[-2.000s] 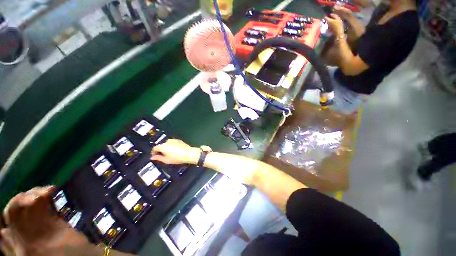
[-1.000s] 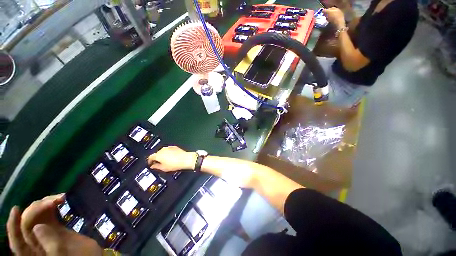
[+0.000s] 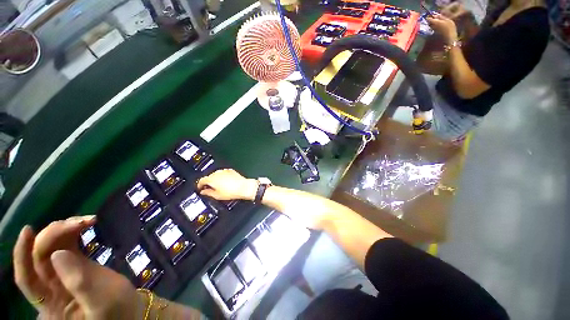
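A wide black tray (image 3: 112, 215) holds two rows of closed black flip phones (image 3: 199, 212), each with white print and a gold dot. My left hand (image 3: 75, 275) is large at the lower left, fingers apart, in front of the tray's near left end; nothing shows in it. My right hand (image 3: 226, 185) is low over the tray's right end, fingers bent down. It partly covers a phone there; whether it grips anything is hidden. A pale shiny film sheet (image 3: 250, 265) with dark-edged rectangles lies along the bench edge beneath my right forearm.
Beyond my right hand are small black parts (image 3: 301, 161), a dispenser bottle (image 3: 279, 115), a pink fan (image 3: 270, 50) and a thick black hose (image 3: 400, 56). A brown carton (image 3: 400, 187) holds clear scraps. A person in black (image 3: 500, 56) stands by a red phone tray (image 3: 406, 31).
The view has shifted slightly, moving the scene rightwards. My left hand is clearer and its fingers are more spread. My right hand stays at the tray's right end. The phones stay in their places.
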